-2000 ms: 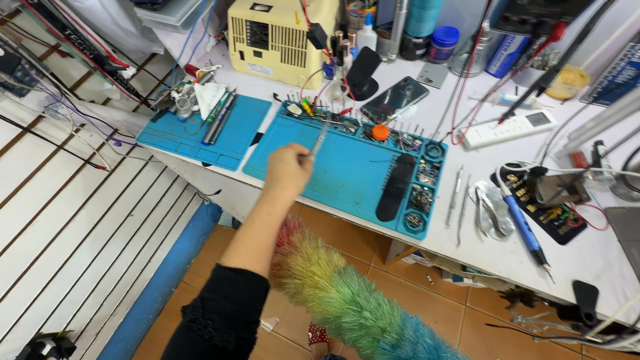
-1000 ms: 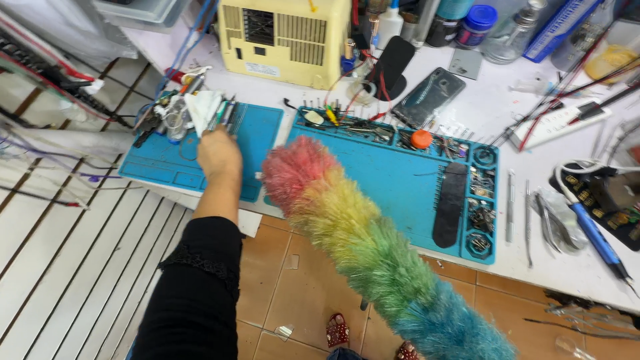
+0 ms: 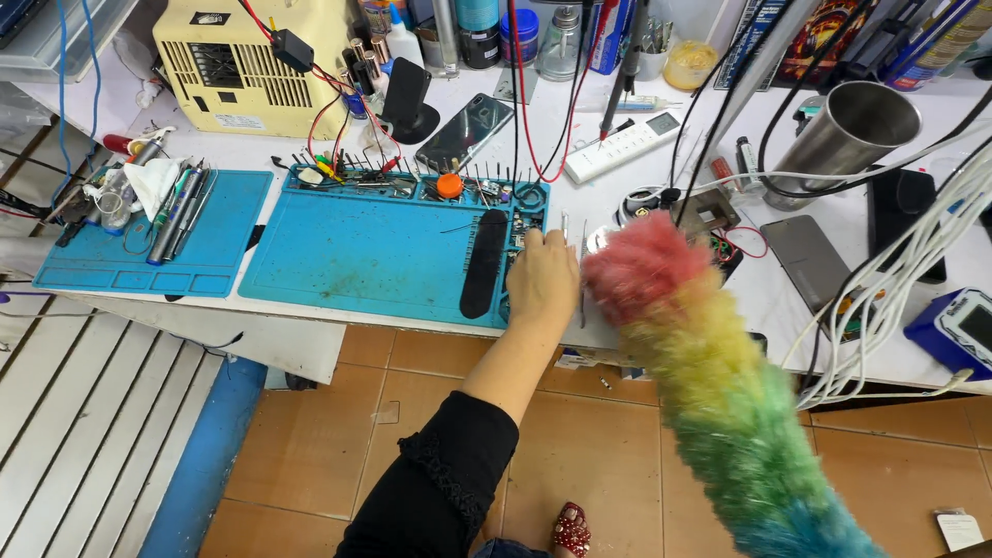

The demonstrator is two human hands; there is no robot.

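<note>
My left hand (image 3: 545, 279) reaches down at the right edge of the larger blue work mat (image 3: 364, 256). Its fingers touch or hover by a thin metal tool (image 3: 565, 226); whether they grip it is hidden. Beside the hand lies another slender metal tool (image 3: 583, 310). A rainbow-coloured fluffy duster (image 3: 697, 341) extends up from the lower right, its red tip over the table just right of my left hand. My right hand is out of view, and so is the duster's handle. A black strip-shaped pad (image 3: 484, 263) rests on the mat, left of my hand.
Pen-like tools (image 3: 178, 217) lie on the smaller blue mat (image 3: 217, 248). Behind are a cream vented machine (image 3: 248, 85), a dark smartphone (image 3: 465, 130) and a white power strip (image 3: 624, 147). A metal cup (image 3: 852, 132) and bundled white cables (image 3: 883, 271) occupy the right; test leads hang across the middle.
My left hand has gone from the pen-like tools on the smaller mat to the larger mat's right edge. The duster's tip has shifted rightward, off the larger mat. The view has swung right.
</note>
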